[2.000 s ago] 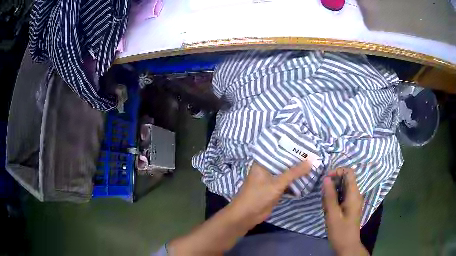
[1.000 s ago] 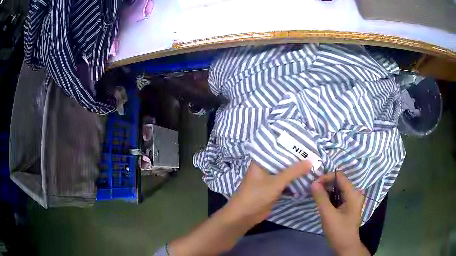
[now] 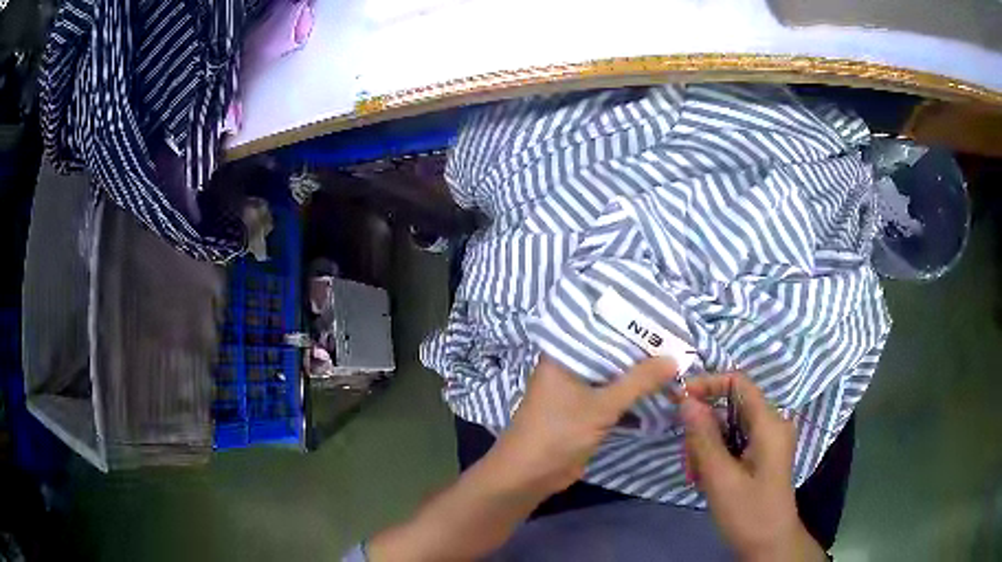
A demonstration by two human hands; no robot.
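Observation:
A blue-grey and white striped garment [image 3: 659, 220] lies heaped on my lap. A white label [image 3: 641, 326] with black letters lies on it, slanting down to the right. My left hand [image 3: 582, 417] grips the garment, its thumb on the label's lower right end and its fingers under the cloth. My right hand [image 3: 742, 450] is close beside it, thumb and index tip together at the cloth by the label's end. A small dark tool [image 3: 734, 417], perhaps thread snips, sits in the right hand. No needle can be made out.
The white table [image 3: 494, 44] with a worn wooden edge lies ahead. At left are dark striped garments [image 3: 165, 132], a grey-brown fabric bin [image 3: 154, 340], a blue crate [image 3: 258, 362] and a grey metal box [image 3: 360, 326]. A clear round bin [image 3: 923, 220] stands at right.
My right hand has moved left, up to my left thumb, and its thumb and index tip have closed together. The left hand keeps its hold. The whole view has shifted slightly.

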